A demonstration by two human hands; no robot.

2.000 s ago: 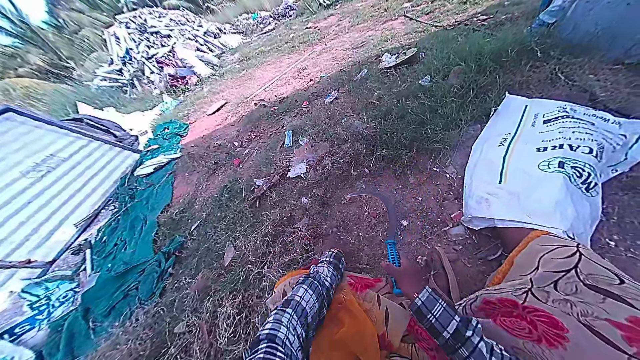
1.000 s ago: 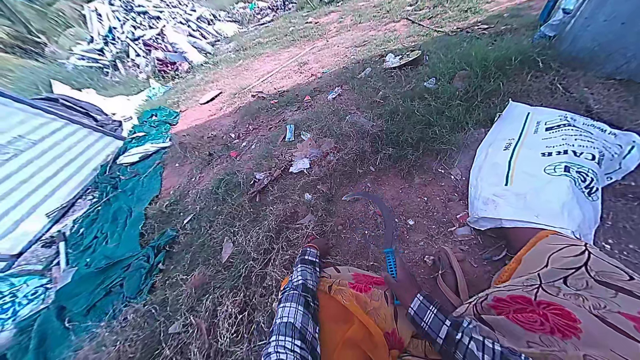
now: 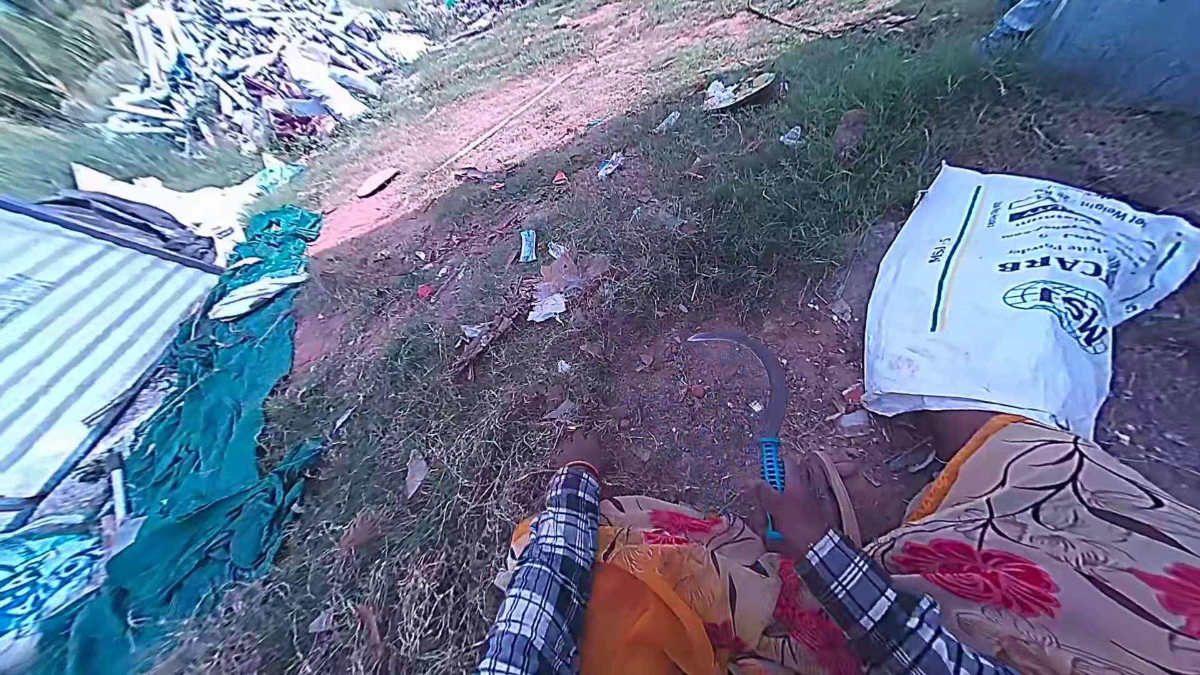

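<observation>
A sickle (image 3: pixel 771 384) with a dark curved blade and a blue ribbed handle is in my right hand (image 3: pixel 792 511), its tip pointing left over bare soil. My left hand (image 3: pixel 583 452) is low at the dry grass (image 3: pixel 469 450), left of the sickle; its fingers are dark and blurred, so whether they grip grass cannot be made out. Both arms wear checked sleeves, above a floral cloth (image 3: pixel 1050 525) over my legs. A white printed sack (image 3: pixel 984 309) covers part of my lower leg on the right.
Green netting (image 3: pixel 206 441) and a corrugated sheet (image 3: pixel 84 328) lie at the left. Litter, including a blue wrapper (image 3: pixel 528 246), dots the ground ahead. A debris pile (image 3: pixel 244 70) stands at the back left, a dish-like object (image 3: pixel 741 92) lies farther off, and a grey block (image 3: pixel 1125 52) is at the upper right.
My left hand has reached forward to the grass, away from the cloth on my lap. The sickle stays in my right hand, its blade still over the soil.
</observation>
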